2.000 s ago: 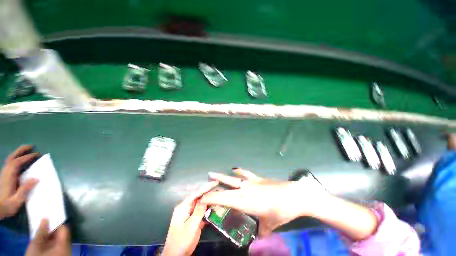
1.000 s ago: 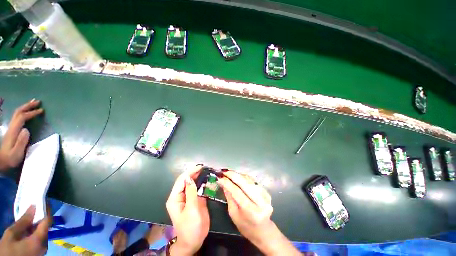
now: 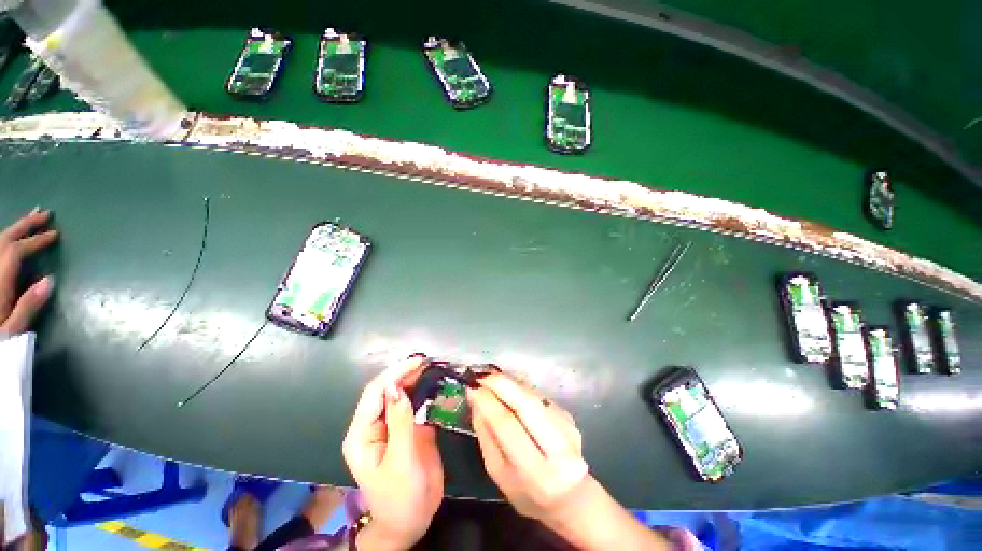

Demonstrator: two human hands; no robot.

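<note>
A half-assembled phone unit [image 3: 449,407] with a green board and black rim is held between my two hands at the bench's front edge. My left hand [image 3: 396,457] holds its left side. My right hand [image 3: 530,439] has its fingers on its upper right side. The fingers hide much of the unit. Another phone unit [image 3: 320,279] lies ahead to the left, and one more [image 3: 698,423] lies to the right. Two thin black cables [image 3: 194,277] lie curved on the bench at the left. Tweezers [image 3: 658,282] lie ahead to the right.
Several phone units [image 3: 850,344] lie on the bench at far right. More units [image 3: 569,114] lie on the green belt beyond the worn ledge [image 3: 452,177]. A white-wrapped post [image 3: 104,73] stands at upper left. A neighbour's hand [image 3: 19,269] and white sheet [image 3: 15,431] are at the left edge.
My hands have turned from crossed over the unit to one at each side, tilting it up. The view has shifted. The neighbour's white sheet has moved left, partly out of view.
</note>
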